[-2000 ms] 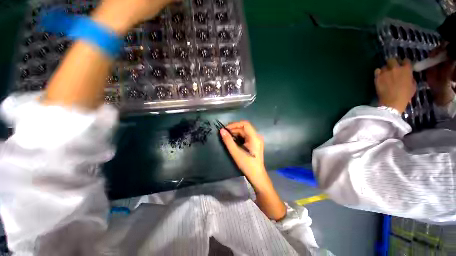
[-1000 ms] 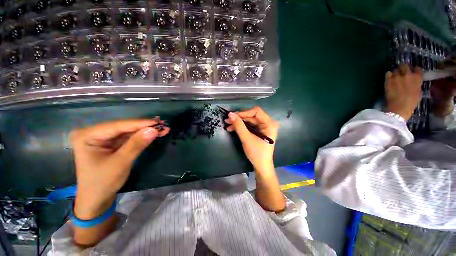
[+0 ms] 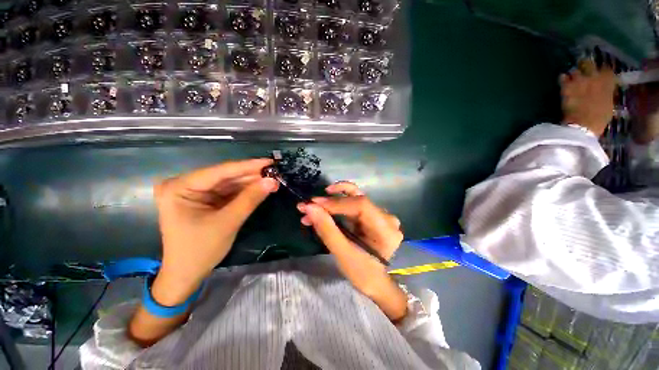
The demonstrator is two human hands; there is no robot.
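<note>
My left hand (image 3: 209, 209), with a blue strap (image 3: 172, 309) at its wrist, pinches a small dark round module (image 3: 269, 172) with a pale tab (image 3: 277, 155). My right hand (image 3: 354, 235) holds slim dark tweezers (image 3: 293, 191), their tips at the module. Whether the tips hold a small part is too small to tell. A loose heap of tiny black parts (image 3: 302, 166) lies on the dark green mat just behind the module, partly hidden by my left fingers. The clear blister tray (image 3: 253, 130) lies beyond, with dark modules in its pockets.
At the right, another worker's striped white sleeve (image 3: 556, 209) and hand (image 3: 589, 94) are over a second tray (image 3: 619, 144). A blue bin edge (image 3: 509, 325), wrapped trays (image 3: 563, 329) and a yellow floor line (image 3: 426, 267) show below. A dark cord hangs at the lower left.
My left hand came back from over the tray, now with a module, and moved right to the heap. My right hand brought the tweezers left to the module. The neighbour's hand moved up slightly.
</note>
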